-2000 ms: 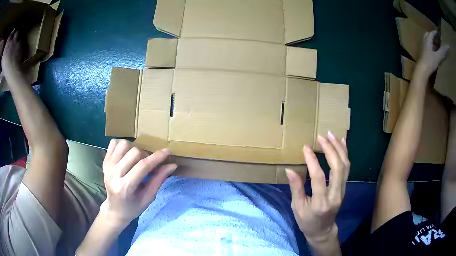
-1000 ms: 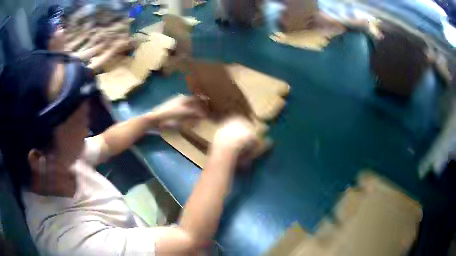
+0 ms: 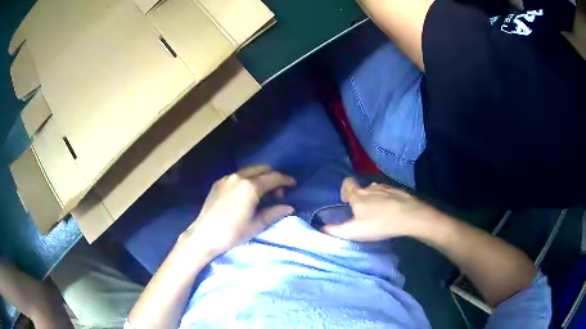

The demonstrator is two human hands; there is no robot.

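My left hand [image 3: 241, 205] is over my lap with its fingers curled and apart, holding nothing visible. My right hand [image 3: 382, 211] is at the waist of my blue jeans, beside a dark curved opening or edge [image 3: 331, 215]; whether its fingers hold anything cannot be told. A flat brown cardboard box blank [image 3: 106, 80] with two dark slots lies on the table at the upper left, away from both hands. Another blank's strip [image 3: 173, 148] shows beneath it, overhanging the table's near edge.
The dark green table [image 3: 302, 32] runs along the top and left. A person in a black shirt [image 3: 495, 109] and blue jeans sits close on the right. Another person's blurred arm [image 3: 29, 292] is at the lower left. A dark frame-like structure is at the lower right.
The view swung left to a neighbour, then down to my lap. My hands, earlier at the blank's near edge, are now at my waist, off the cardboard.
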